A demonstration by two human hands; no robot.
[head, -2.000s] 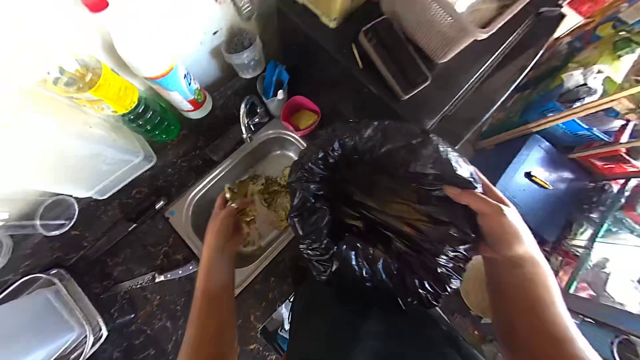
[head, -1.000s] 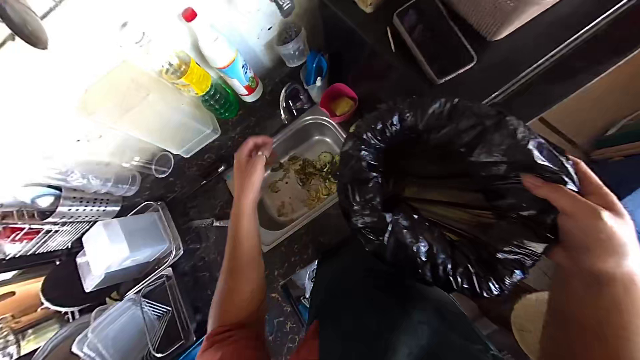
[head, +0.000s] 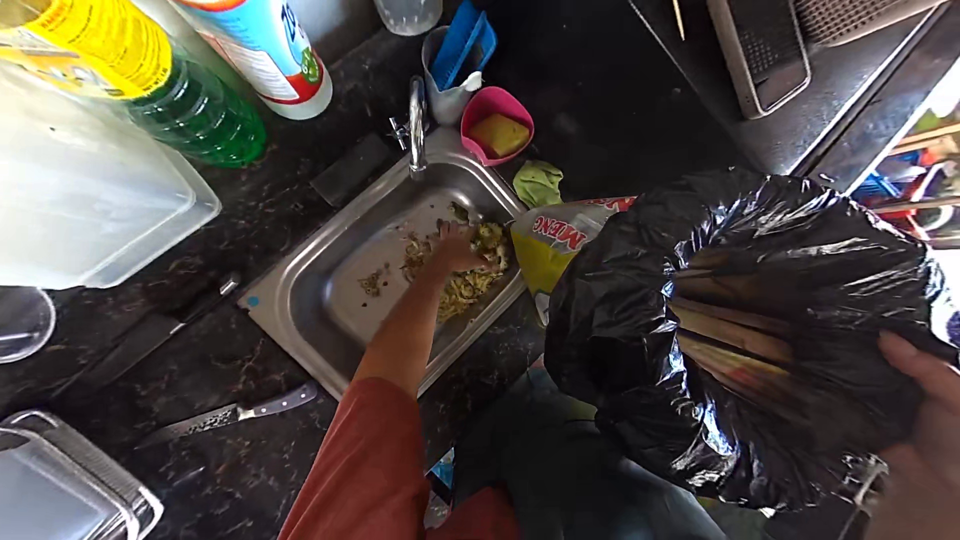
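Observation:
My left hand [head: 459,251] is down in the stainless steel sink [head: 352,274], its fingers on a heap of wet food scraps [head: 465,292]; whether it grips any is hard to tell. Smaller bits [head: 373,283] lie apart on the sink floor. At the right edge, my right hand [head: 926,405] grips the rim of a bin lined with a black plastic bag [head: 622,322], held tilted beside the sink. Some long, flat pieces [head: 731,330] show inside the bag. A printed plastic packet [head: 551,244] lies between the sink and the bag.
The faucet [head: 417,127] stands at the sink's back edge, near a pink holder with a sponge [head: 499,135] and a green cloth [head: 538,184]. Two knives [head: 281,401] [head: 142,337] lie left of the sink. Bottles [head: 202,112], a plastic container [head: 90,187] and a phone [head: 765,52] are around.
My left hand, raised above the sink's near-left side one second ago, is now down in the scraps. The scraps, more spread out before, are gathered more toward the sink's right side. The view is closer.

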